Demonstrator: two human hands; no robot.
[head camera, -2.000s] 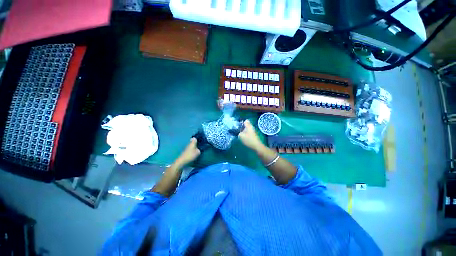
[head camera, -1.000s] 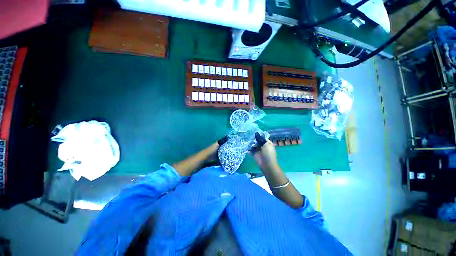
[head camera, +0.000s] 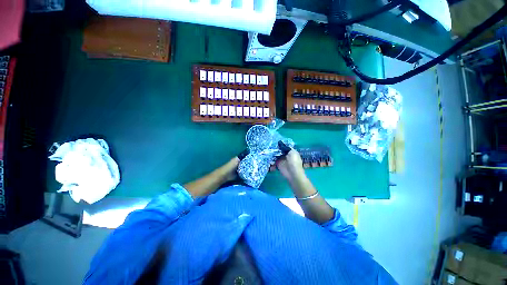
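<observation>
A clear bag of tiny silver-grey screws (head camera: 253, 167) is held between my two hands at the bench's front edge. My left hand (head camera: 238, 165) grips its left side. My right hand (head camera: 289, 159), with black on the fingertips, grips its upper right side. The small round screw dish (head camera: 259, 137) lies just beyond the bag, partly covered by the plastic. The single-row loading jig (head camera: 317, 158) lies right of my right hand, its left part hidden by that hand. The three-row jig of white pieces (head camera: 233, 118) and the three-row jig of black parts (head camera: 321, 117) lie behind.
A clear bag of silver-white pieces (head camera: 373, 123) lies at the right edge. A white crumpled bag (head camera: 87, 170) lies left. Brown boards (head camera: 127, 40) are stacked back left. A white device (head camera: 273, 40) and a white slotted tray (head camera: 189, 12) are at the back. A black cable hangs upper right.
The view has shifted left-to-right across the bench. The bag of screws has moved from left of the dish to just in front of it, its plastic now overlapping the dish. Both hands still hold it.
</observation>
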